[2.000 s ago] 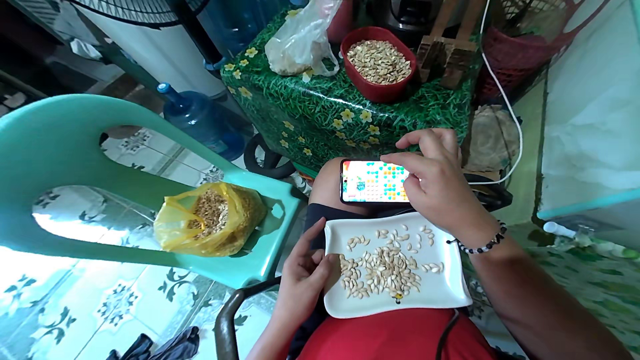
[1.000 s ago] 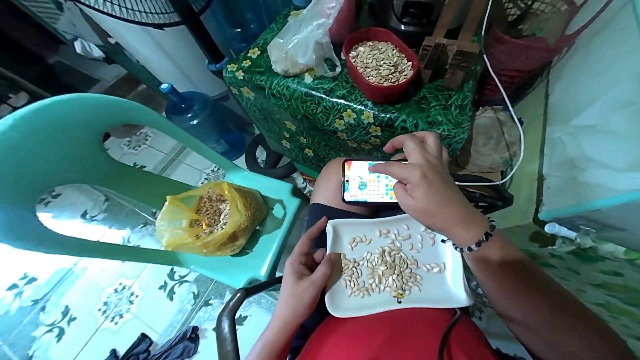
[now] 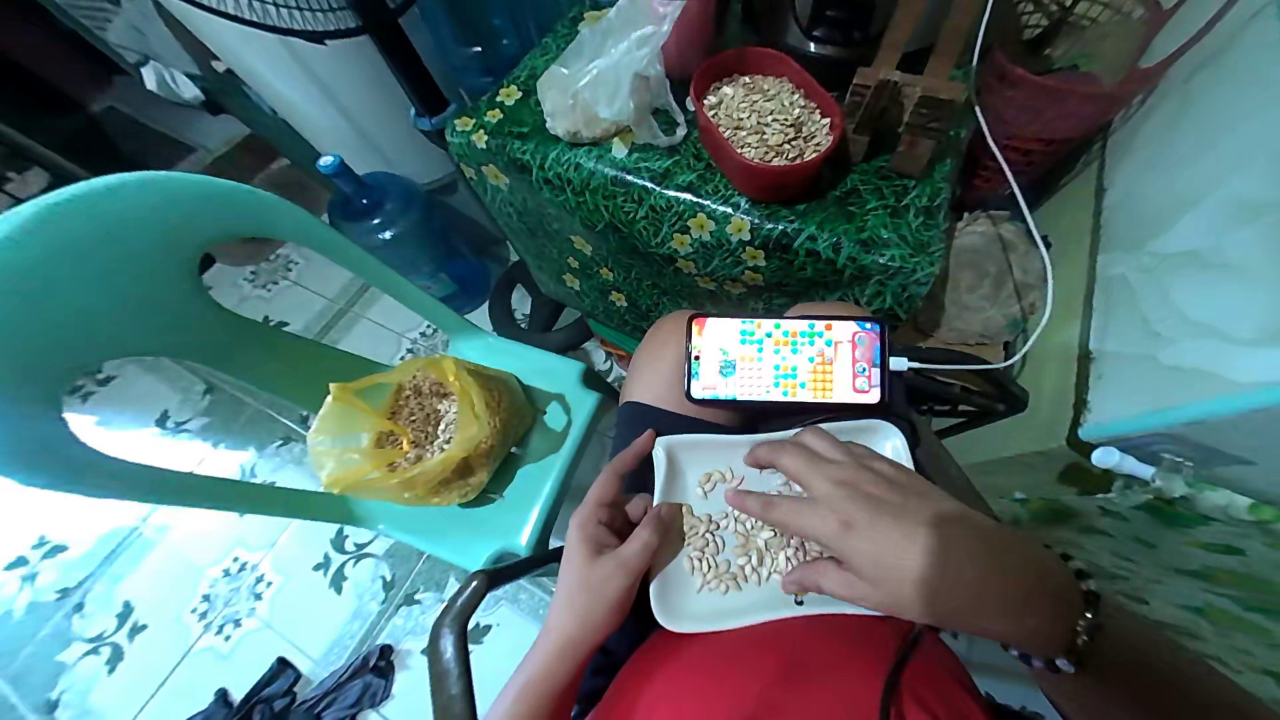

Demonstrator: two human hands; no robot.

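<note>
A white rectangular plate (image 3: 690, 612) rests on my lap with pale seeds in their shells (image 3: 735, 550) spread over it. My left hand (image 3: 620, 530) grips the plate's left edge, thumb over the rim. Above the plate's right half is my right hand (image 3: 850, 520), fingers spread and fingertips at the seeds; whether a seed is pinched cannot be told. Just beyond the plate a smartphone (image 3: 787, 360) with a colourful game on its screen lies across my thighs, a white cable (image 3: 940, 366) plugged into its right end.
On a green plastic chair (image 3: 540, 420) to the left sits a yellow plastic bag (image 3: 470, 450) of husk-like bits. The flower-patterned tablecloth (image 3: 640, 240) ahead carries a red bowl (image 3: 765, 180) of seeds and a clear plastic bag (image 3: 600, 80). A blue water jug (image 3: 410, 230) stands behind the chair.
My right hand has moved from the phone screen down to the seeds on the plate. The left hand stays at the plate's left edge.
</note>
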